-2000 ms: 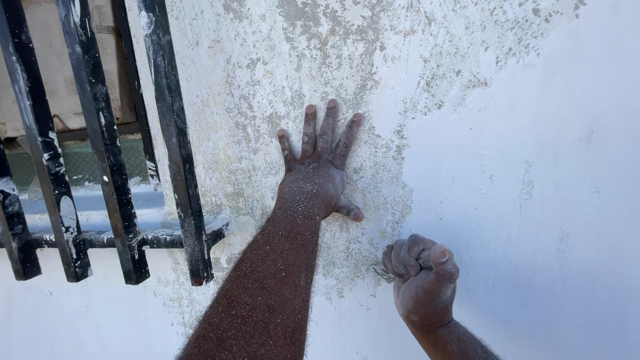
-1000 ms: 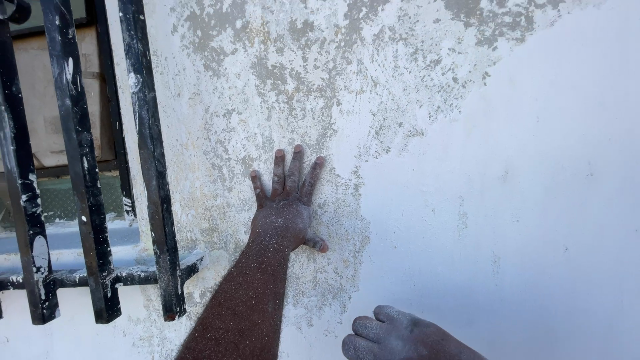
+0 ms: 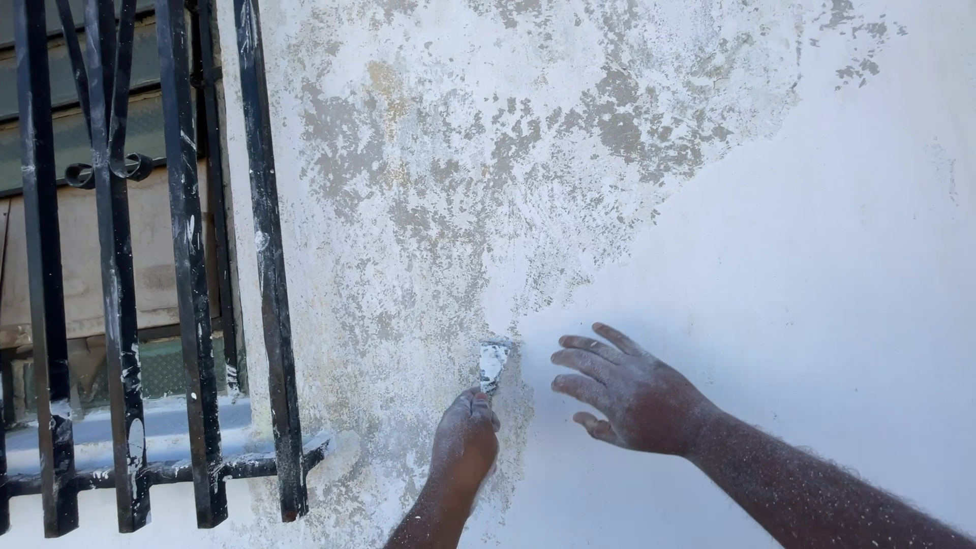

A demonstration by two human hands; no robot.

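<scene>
My left hand (image 3: 467, 435), dusted with pale powder, is closed around the handle of a putty knife (image 3: 494, 364). Its blade points upward against a rough, flaking patch of the wall (image 3: 427, 252) and is smeared with white. To the right, my right hand (image 3: 637, 393) holds nothing. Its fingers are spread and point left, over the edge between the flaking patch and the smooth white wall surface (image 3: 823, 305). Whether its fingertips touch the wall is hard to tell. White dust also covers the right forearm.
Black metal window bars (image 3: 271, 305), spotted with white paint, stand out from the wall at the left. A lower crossbar (image 3: 248, 467) joins them. Behind them are window panes (image 3: 145, 130) and a pale blue-white sill (image 3: 175, 427).
My left hand was spread on the wall and now grips the putty knife. My right hand was closed at the lower right; it has come up with its fingers spread.
</scene>
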